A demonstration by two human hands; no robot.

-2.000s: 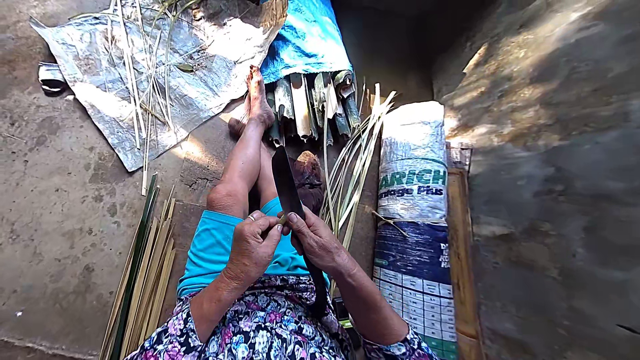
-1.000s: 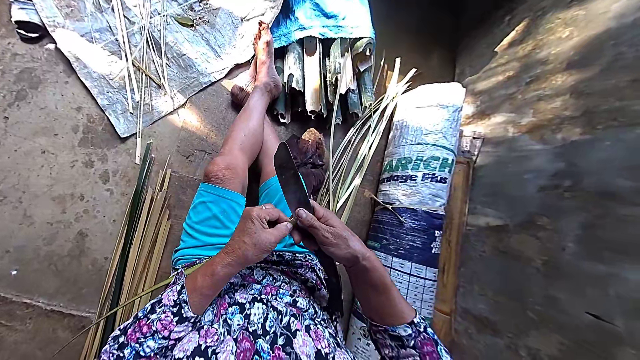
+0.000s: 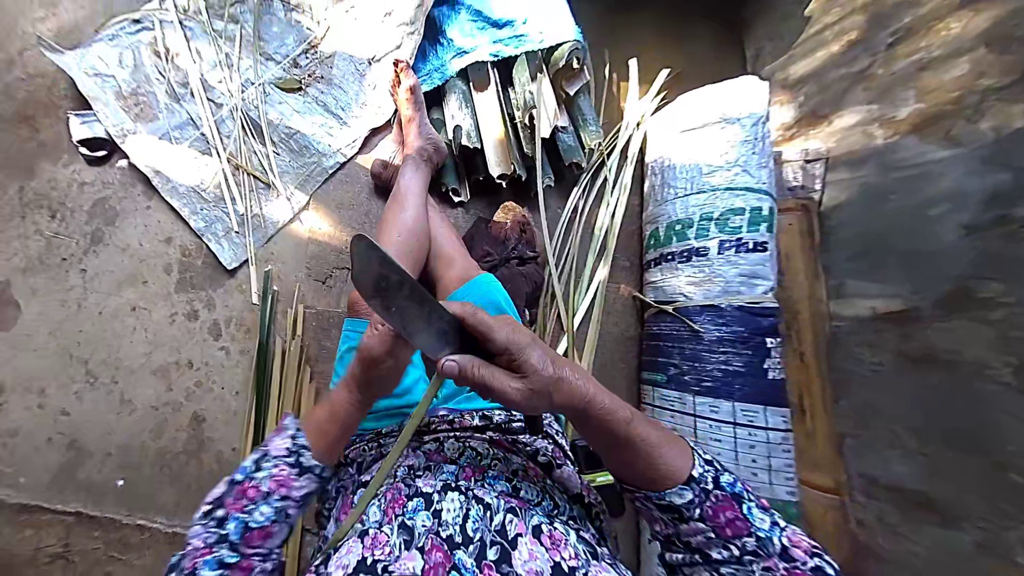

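Observation:
My right hand [image 3: 512, 360] grips a wide, dark knife blade [image 3: 404, 300], its blunt tip pointing up and left. Between its thumb and the blade passes the end of a thin green bamboo strip [image 3: 392, 456], which slants down over my floral top toward the lower left. My left hand [image 3: 380, 352] is blurred and lies partly behind the blade, above the turquoise shorts; its fingers are hidden, so its grip is unclear. The knife's handle is not visible.
Split bamboo strips [image 3: 596, 232] lean right of my legs; more strips [image 3: 280, 368] lie at left. Cut bamboo pieces [image 3: 488, 120] stick out under a blue sheet [image 3: 504, 32]. A silvery sheet [image 3: 320, 136] bears thin strips. A printed sack [image 3: 708, 272] and bamboo pole [image 3: 808, 344] lie at right.
The blade has tilted further left, and my left hand has moved from beside my right hand to the blade's far side. The strip now slants steeply over the floral top.

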